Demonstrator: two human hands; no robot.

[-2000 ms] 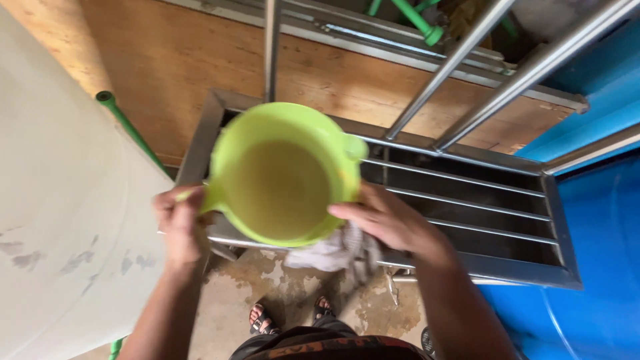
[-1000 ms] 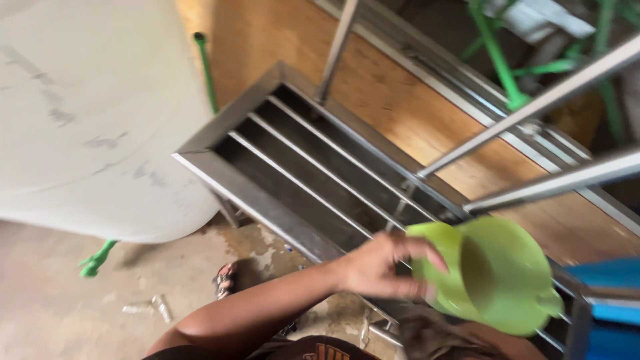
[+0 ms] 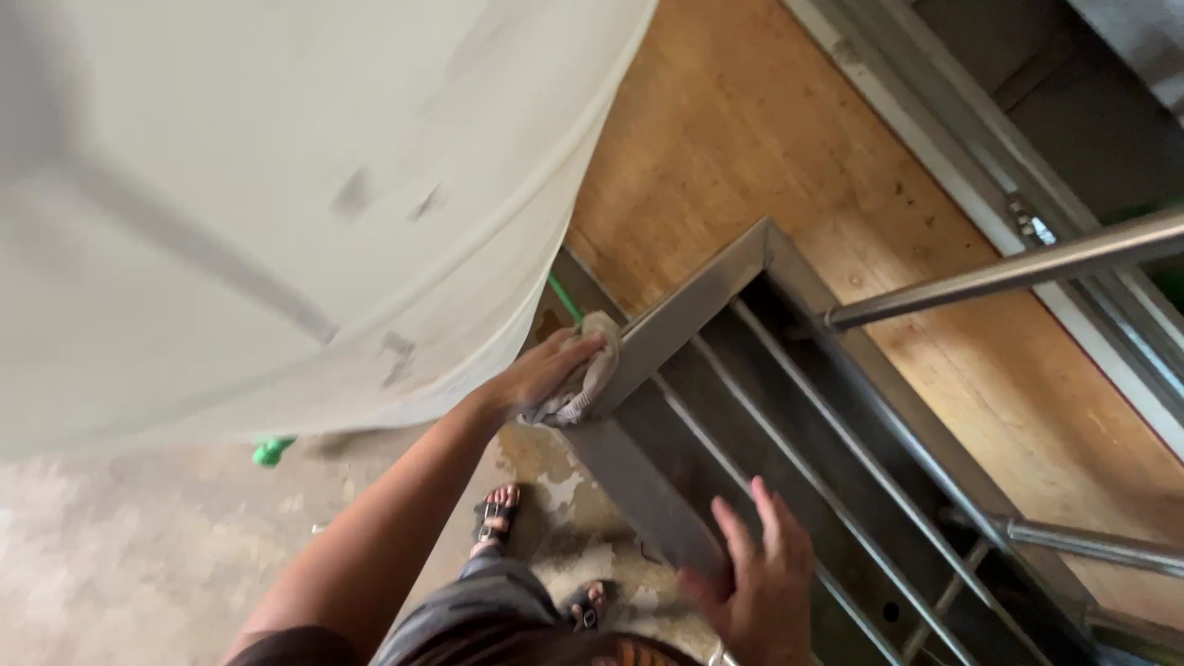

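Note:
My left hand (image 3: 550,370) presses a crumpled light cloth (image 3: 592,365) onto the near left corner of the metal rack's frame (image 3: 684,319). Bare and with its fingers spread, my right hand (image 3: 763,573) is over the front rail of the same rack, lower down; whether it touches the metal I cannot tell. Several round metal bars (image 3: 786,430) run lengthwise inside the frame over a dark recess.
A large pale sheet-like surface (image 3: 305,185) fills the upper left. Wooden board (image 3: 731,139) lies behind the rack. Metal tubes (image 3: 1008,273) rise at the right. My sandalled feet (image 3: 497,513) stand on the stained concrete floor (image 3: 185,555).
The green basin that both hands held, and one hand later touched over the rack, is out of view. My left hand is now on the cloth at the rack's corner. The view has shifted left.

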